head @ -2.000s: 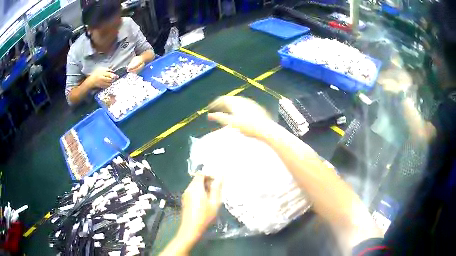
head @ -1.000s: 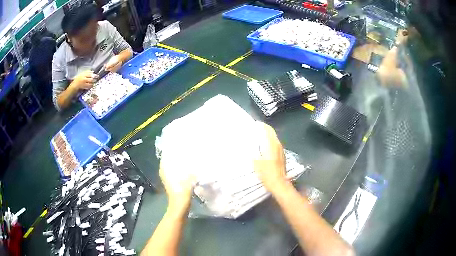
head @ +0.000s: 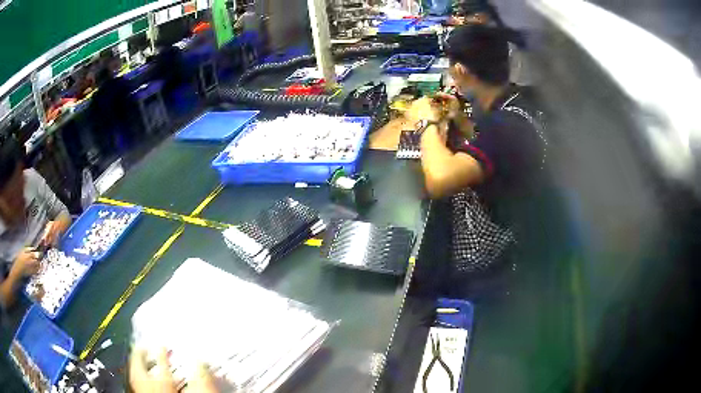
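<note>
A clear plastic bag of white tube housings (head: 230,322) lies on the green table in front of me, its tube edges showing at the right. My left hand (head: 152,373) is at the bag's lower left edge, cut off by the bottom of the picture. My right hand (head: 201,379) is close beside it, mostly cut off; only blurred fingers show against the bag. Whether either hand grips the bag is not clear. Part of the strip pile (head: 83,378) shows at the lower left.
Beyond the bag lie a strip bundle (head: 275,230) and a dark ribbed stack (head: 367,247). A blue bin (head: 288,173) holds white parts. A green spool (head: 352,189) stands nearby. Boxed pliers (head: 442,361) are at the right edge. People sit left and right; blue trays (head: 49,338) are left.
The view has swung to the right, so the table things appear further left. My hands have moved from the bag's sides to its near lower left edge in the picture.
</note>
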